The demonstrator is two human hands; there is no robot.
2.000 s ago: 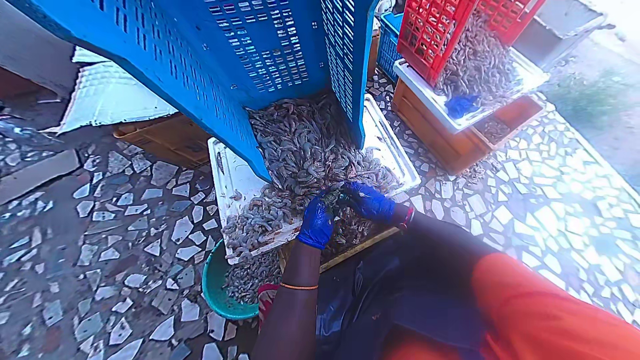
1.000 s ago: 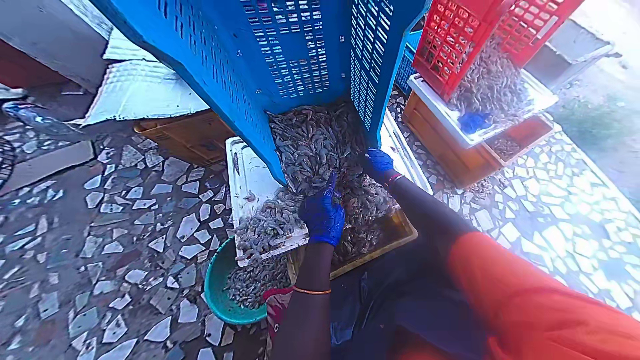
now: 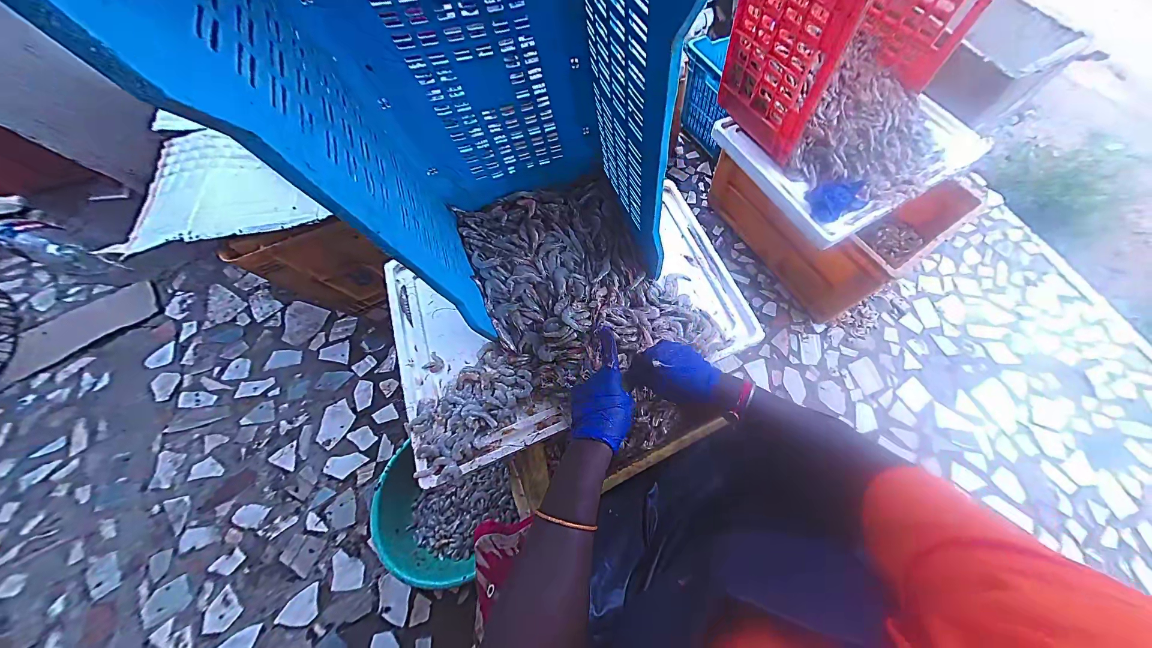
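Observation:
A heap of raw shrimp [image 3: 558, 261] spills from a tipped blue plastic crate [image 3: 486, 81] onto a white tray [image 3: 711, 261]. My left hand [image 3: 601, 407], in a blue glove, is over the tray's near edge with its index finger pointing up at the heap. Just right of it is my right hand [image 3: 675, 371], also gloved in blue, with its fingers curled close to the left hand. Whether either holds a shrimp is too blurred to tell. Paler shrimp [image 3: 472, 405] lie at the tray's left corner. Under the hands, a wooden-edged box [image 3: 670, 450] contains shrimp remains.
A green basin [image 3: 396, 531] with shrimp stands below the tray's left corner. At the upper right, a red crate [image 3: 783, 72] and a white tray [image 3: 954, 135] of shrimp rest on an orange crate [image 3: 783, 243]. Another orange crate [image 3: 315, 270] is behind the blue one.
My right hand has moved from the right side of the heap back beside my left hand. The hands were together two seconds ago and apart one second ago.

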